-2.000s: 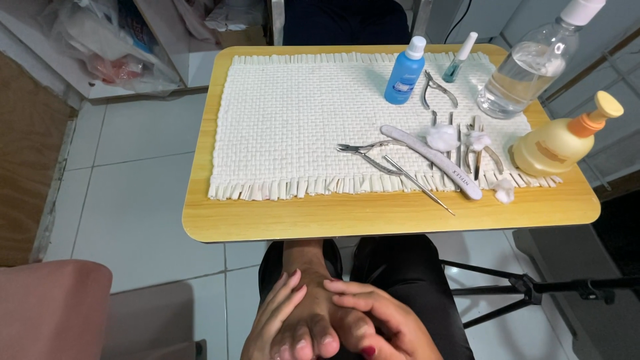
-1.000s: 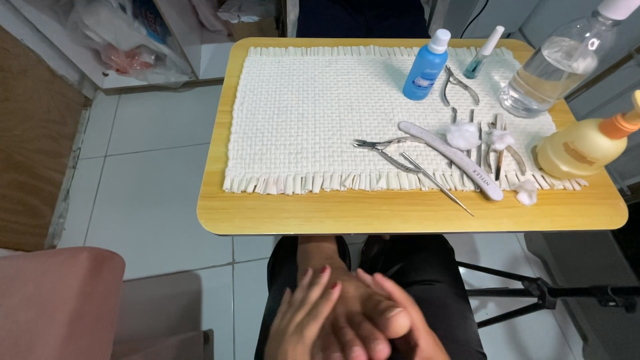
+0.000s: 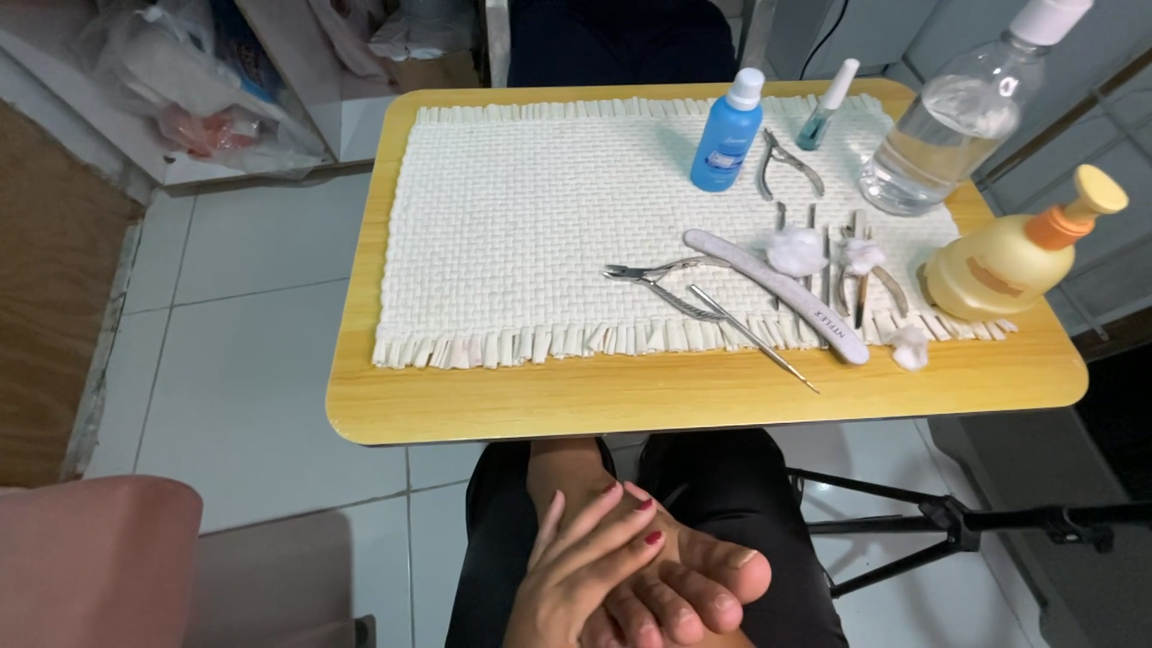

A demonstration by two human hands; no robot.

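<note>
A person's bare foot rests over my lap, toes toward me. My left hand lies flat on top of the foot, its red-nailed fingers spread and holding nothing. My right hand is mostly hidden beneath the toes, with only a strip of skin showing at the bottom edge. Above on the table are a cuticle nipper, a metal cuticle pusher, a curved nail file, cotton, a second nipper and a blue bottle.
The wooden table bears a white woven mat, a small polish bottle, a clear bottle and a yellow pump bottle. A black tripod stands at right, a pink seat at left.
Both hands were on the foot's sides earlier. My left hand now lies across its top, and my right hand has gone mostly out of sight below the toes.
</note>
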